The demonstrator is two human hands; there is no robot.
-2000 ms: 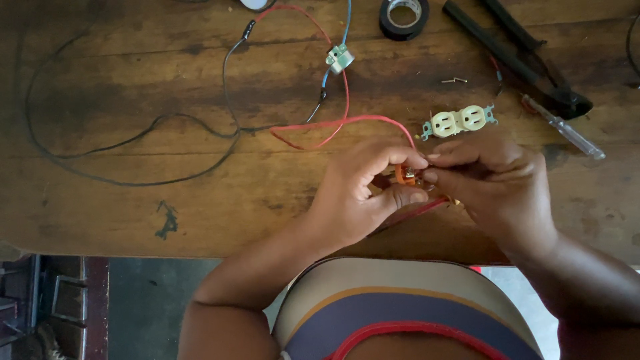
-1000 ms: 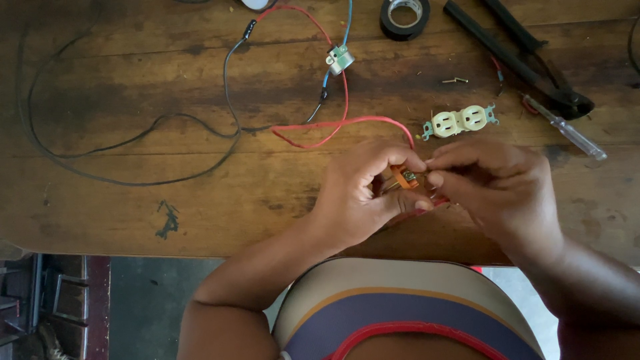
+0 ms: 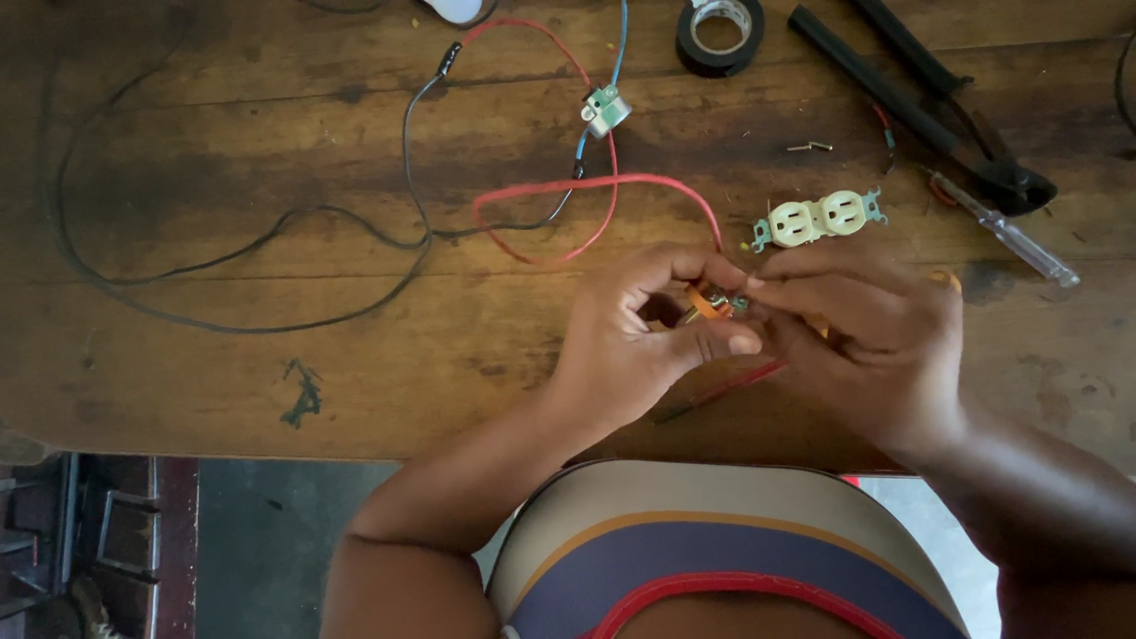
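My left hand (image 3: 639, 342) grips an orange electrical plug (image 3: 707, 303) between thumb and fingers, its metal prongs pointing left and its open terminal side facing right. My right hand (image 3: 861, 337) meets it there, fingertips pinched close to the terminals; a bit of orange shows behind the fingers, and what they pinch is hidden. A red wire (image 3: 657, 178) runs down behind my left fingers, and a red wire piece (image 3: 737, 382) shows below the hands. Just above my right hand lies a cream duplex receptacle (image 3: 818, 218) with metal mounting ears.
A small white-and-green socket (image 3: 605, 111) joins blue and red wires. Black wire (image 3: 266, 328) loops across the left of the wooden table (image 3: 177, 382). Black tape (image 3: 720, 35), small screws (image 3: 809, 146), black tubular handles (image 3: 874, 80) and a clear-handled screwdriver (image 3: 1012, 232) lie beyond my hands.
The orange plug has tilted a little between my left fingers, and my right fingertips have shifted slightly about its terminals. The things on the table have stayed in place.
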